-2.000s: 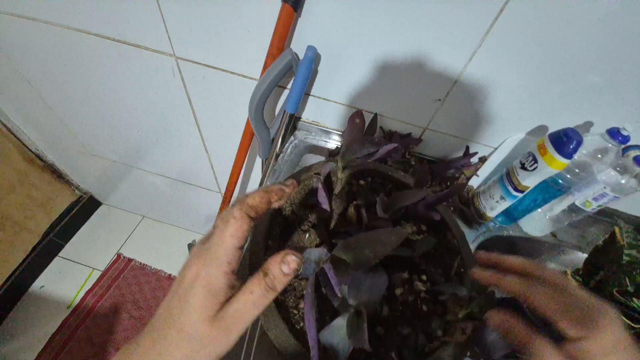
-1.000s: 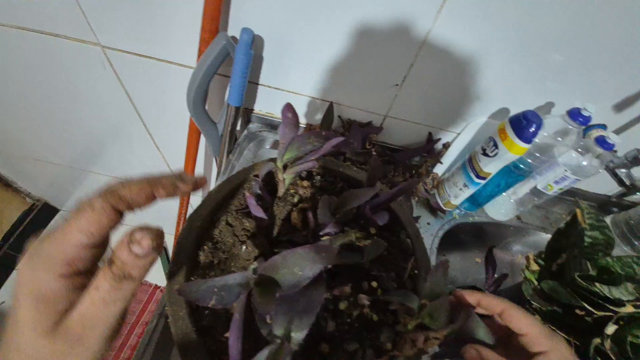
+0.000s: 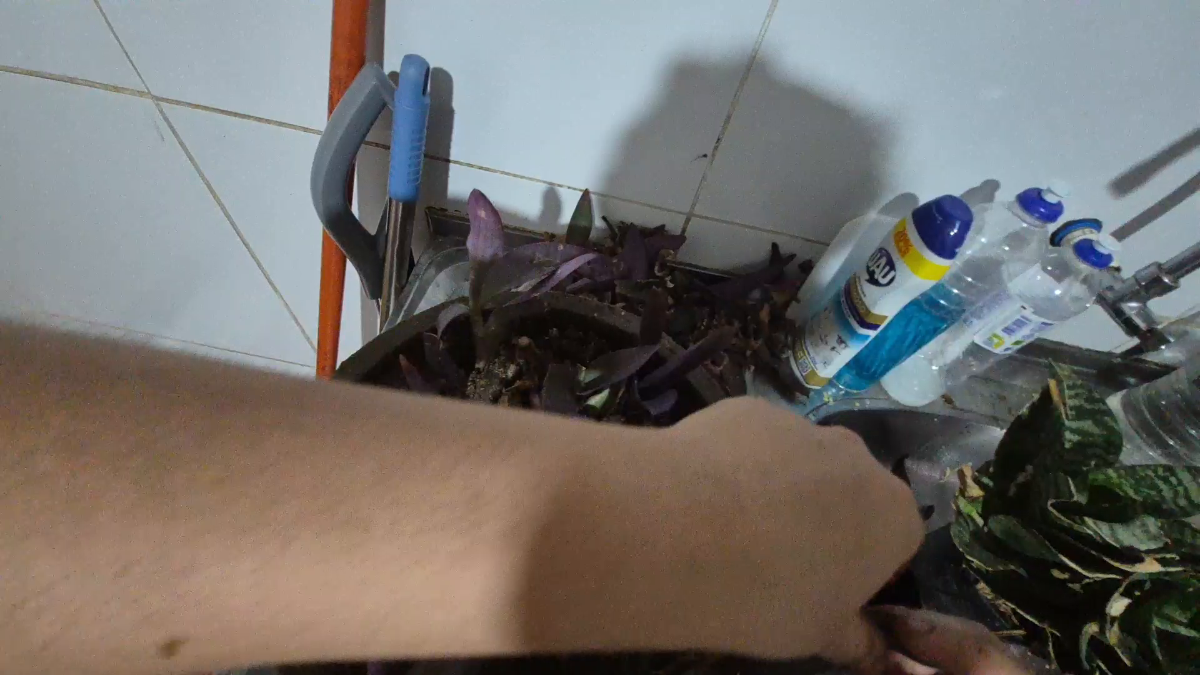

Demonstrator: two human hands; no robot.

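My left forearm stretches from the left edge across the front of a round pot (image 3: 398, 339) of soil and purple-leaved plants (image 3: 614, 366). My left hand (image 3: 797, 525) is at the pot's right side, its back toward the camera and its fingers hidden. Below it, at the bottom edge, part of my right hand (image 3: 947, 642) shows close against the left one. Whether either hand holds anything cannot be seen. The forearm covers much of the pot and its soil.
Behind and right stand a white bottle with a blue cap (image 3: 877, 291) and clear plastic bottles (image 3: 1012, 300), beside a metal sink (image 3: 937, 445). A variegated green plant (image 3: 1078, 525) is at the right. An orange pole (image 3: 337, 206) and blue-handled tool (image 3: 409, 131) lean on the tiled wall.
My left hand has moved from the pot's left side across to its right side, beside my right hand. My forearm now covers the front of the pot.
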